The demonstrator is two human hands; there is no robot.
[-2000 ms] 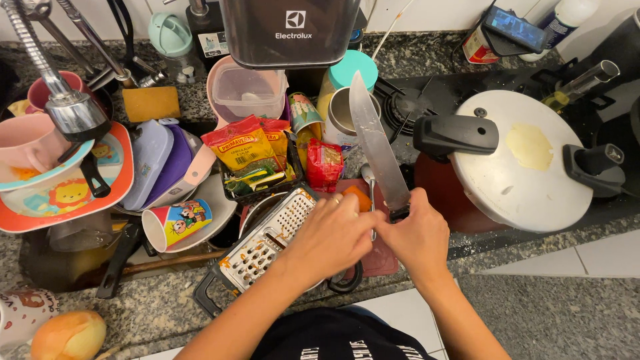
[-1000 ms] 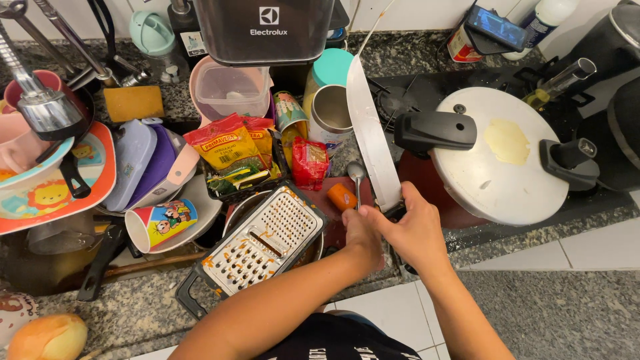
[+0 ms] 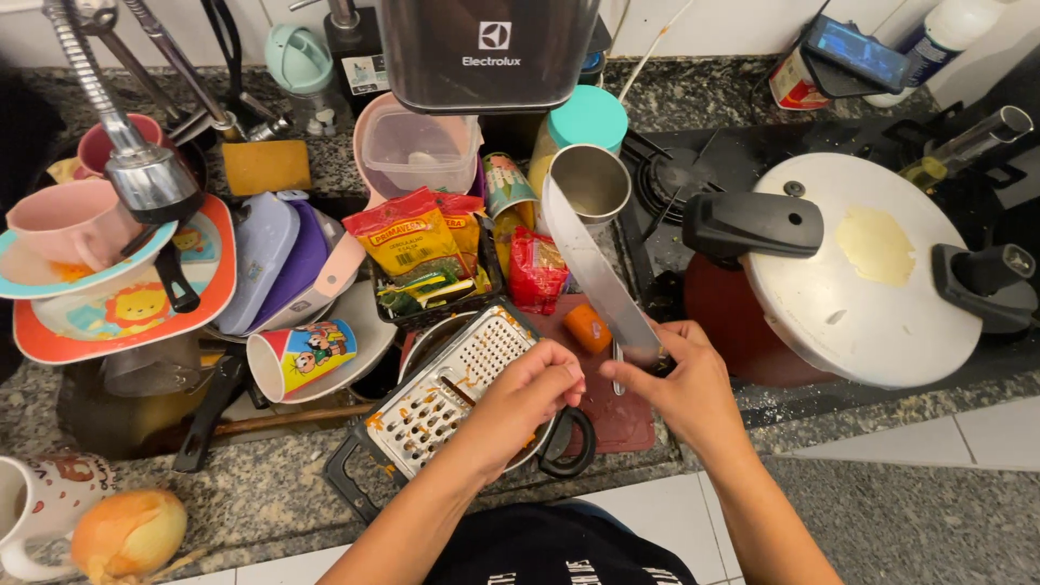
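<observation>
My right hand point(image 3: 691, 382) grips a wide-bladed kitchen knife point(image 3: 597, 272), its blade pointing up and to the left over a red cutting board point(image 3: 621, 414). A piece of carrot point(image 3: 587, 328) lies on the board left of the blade, and a metal spoon point(image 3: 618, 382) is partly hidden under the knife. With its fingers curled, my left hand point(image 3: 536, 386) is over the right edge of a metal box-type grater point(image 3: 455, 382); whether it holds something small cannot be seen. The grater, with orange shreds on it, rests across a pot point(image 3: 435, 337).
A pressure cooker point(image 3: 861, 268) stands on the stove at right. Behind the board are a steel cup point(image 3: 591, 183), a turquoise-lidded jar point(image 3: 587, 122) and seasoning packets point(image 3: 414, 236). Piled dishes point(image 3: 122, 317) fill the sink at left. An onion point(image 3: 128, 532) sits on the front counter.
My left hand has moved away from the knife and the spoon, leftward to the grater's edge. The knife remains in my right hand, its blade now tilted further left.
</observation>
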